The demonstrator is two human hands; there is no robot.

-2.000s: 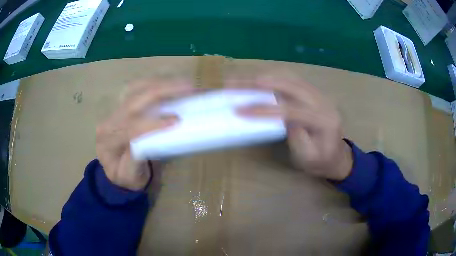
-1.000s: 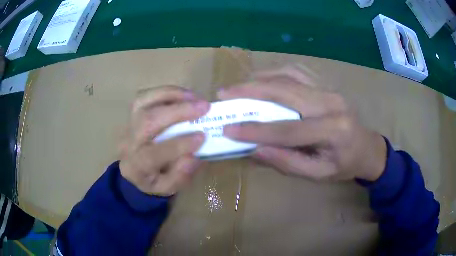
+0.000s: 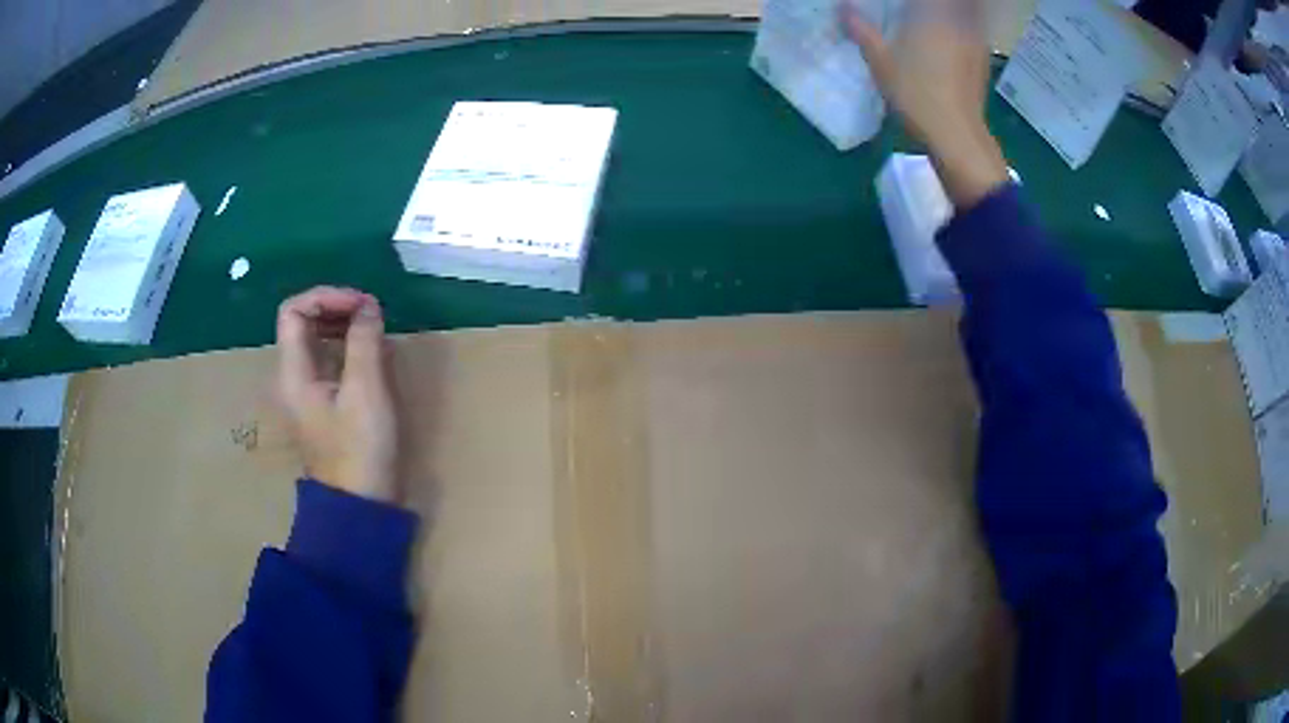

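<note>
A closed white box (image 3: 512,191) lies flat on the green belt, small print upward, left of centre. My left hand (image 3: 337,389) is over the near left edge of the cardboard, fingers curled with a gap to the thumb, empty. My right hand (image 3: 933,88) reaches over the belt at the top. Its thumb overlaps an upright, tilted white box with text (image 3: 823,74); the fingers are blurred at the frame's edge, so a grip cannot be made out. A white inner tray (image 3: 919,226) lies on the belt, partly hidden by my right forearm.
Brown taped cardboard (image 3: 792,494) covers the near surface. Two more closed white boxes (image 3: 132,264) lie at the belt's left. Upright white boxes (image 3: 1070,78) stand at the right, and another tray (image 3: 1209,243) lies there. A person's hand shows at the far top right.
The white box held in both hands is out of them; a closed box now lies on the belt. My right hand has moved up and away, my left hand left. The view has shifted upward.
</note>
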